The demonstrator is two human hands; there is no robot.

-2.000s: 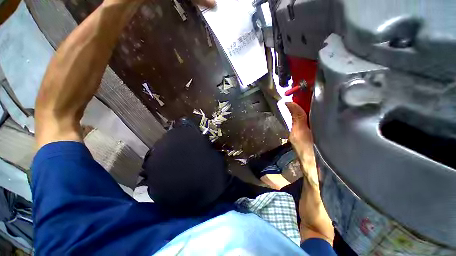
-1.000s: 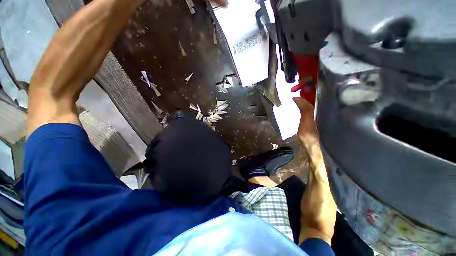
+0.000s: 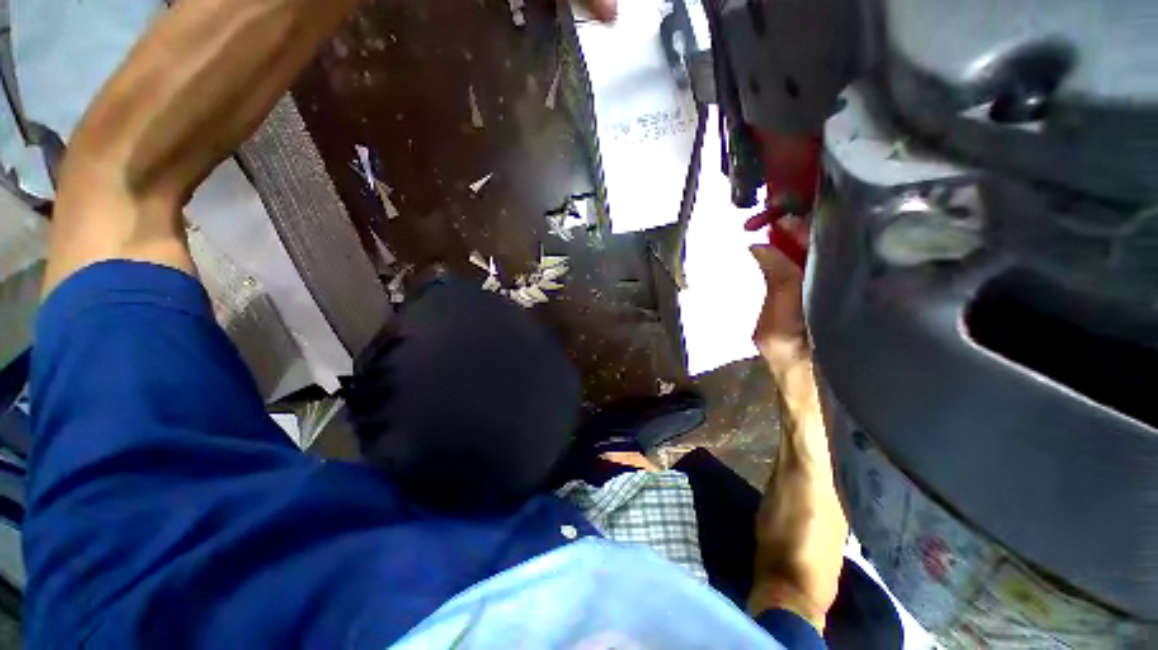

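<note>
The silver-grey motor of the cutting machine [image 3: 1003, 254] fills the right side, close to the camera. My right hand [image 3: 781, 305] is at its red handle [image 3: 787, 172], thumb side visible and fingers mostly hidden behind the motor; it appears closed round the handle. The knife and the cut are hidden. A narrow white-topped piece with faint print [image 3: 641, 140] lies left of the handle, and more white sheet [image 3: 724, 279] shows below it. My left forearm reaches out past the top edge; only fingertips of my left hand [image 3: 597, 8] show, at the piece's upper end.
A brown table [image 3: 445, 140] carries pale slivers [image 3: 540, 279]. Layered grey-tan bundles [image 3: 311, 216] line its left side. A dark round shape [image 3: 464, 394], not clearly identifiable, covers the lower middle. A dark shoe [image 3: 654, 419] and checked cloth [image 3: 641, 514] show near the bottom.
My left forearm has shifted up and left in view, while its fingertips show farther right. More white sheet shows below the handle. The shoe has moved left in view. My right hand stays at the handle.
</note>
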